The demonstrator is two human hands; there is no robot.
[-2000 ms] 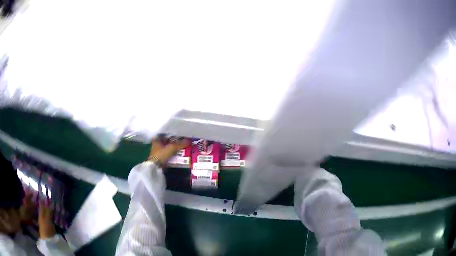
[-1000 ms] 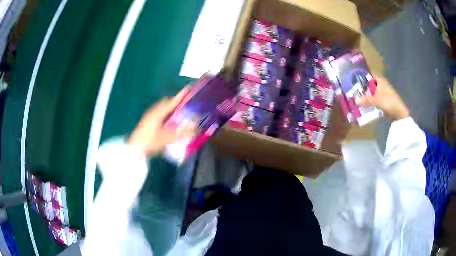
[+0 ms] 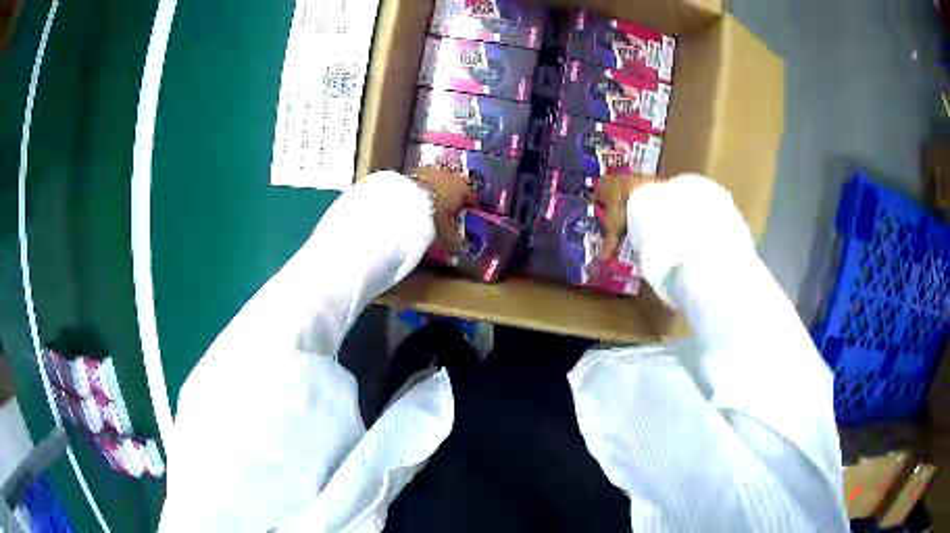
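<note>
The open brown shipping carton point(image 3: 521, 309) lies in front of me with two rows of pink and dark purple retail boxes point(image 3: 466, 120) inside. My left hand point(image 3: 448, 198) is in the near left part of the carton, shut on a tilted retail box point(image 3: 488, 248). My right hand point(image 3: 617, 213) is in the near right part, with its fingers on a retail box point(image 3: 568, 237) that lies flat at the end of the right row. My fingertips are partly hidden among the boxes.
A printed label sheet point(image 3: 326, 94) lies on the green bench left of the carton. A white rail point(image 3: 146, 208) runs along the belt. Several retail boxes point(image 3: 96, 406) are at the lower left. A blue plastic crate point(image 3: 891, 297) and brown cartons point(image 3: 875, 484) are on the floor at right.
Both hands have moved from beside the carton into it with their retail boxes. The carton now shows more upright and further left in view.
</note>
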